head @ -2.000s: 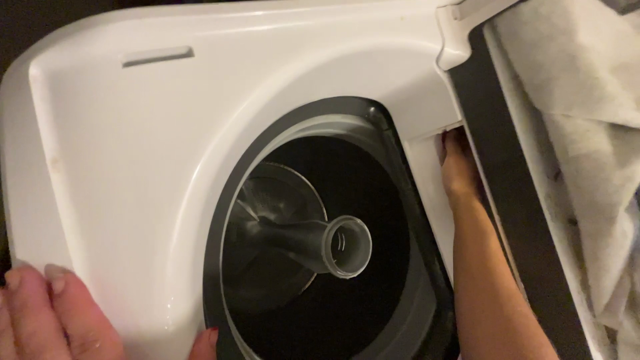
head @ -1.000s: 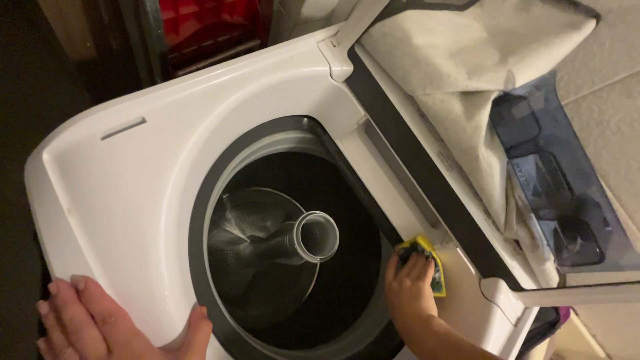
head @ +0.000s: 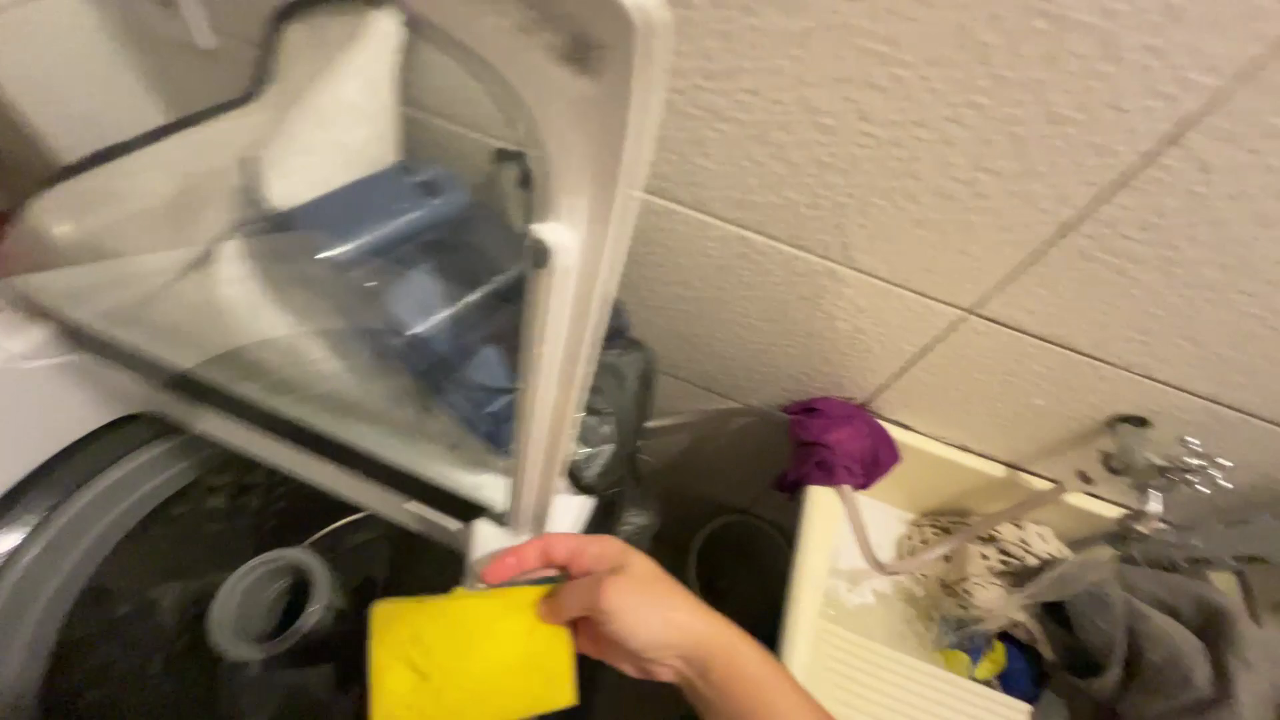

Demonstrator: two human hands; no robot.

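My right hand [head: 625, 605] pinches a yellow sponge [head: 472, 652] by its upper right corner, near the lower middle of the view. The sponge hangs over the right side of the open drum of a top-loading washing machine. Inside the drum [head: 110, 600] stands an agitator with a round, hollow top [head: 270, 603]. The raised lid [head: 585, 250], with a clear window in a pale frame, rises behind my hand. My left hand is out of view. The picture is blurred by motion.
To the right is a cream laundry sink [head: 810, 590] with cloths in it, a purple cloth [head: 838, 445] on its corner and a hose running in from a wall tap [head: 1140, 460]. A blue translucent container [head: 430, 290] shows through the lid window. A block wall [head: 900, 200] stands behind.
My right hand has lifted the sponge off the washer's top surface beside the drum opening. My left hand, earlier flat on the washer's edge, has left the view. The view has swung right to the sink.
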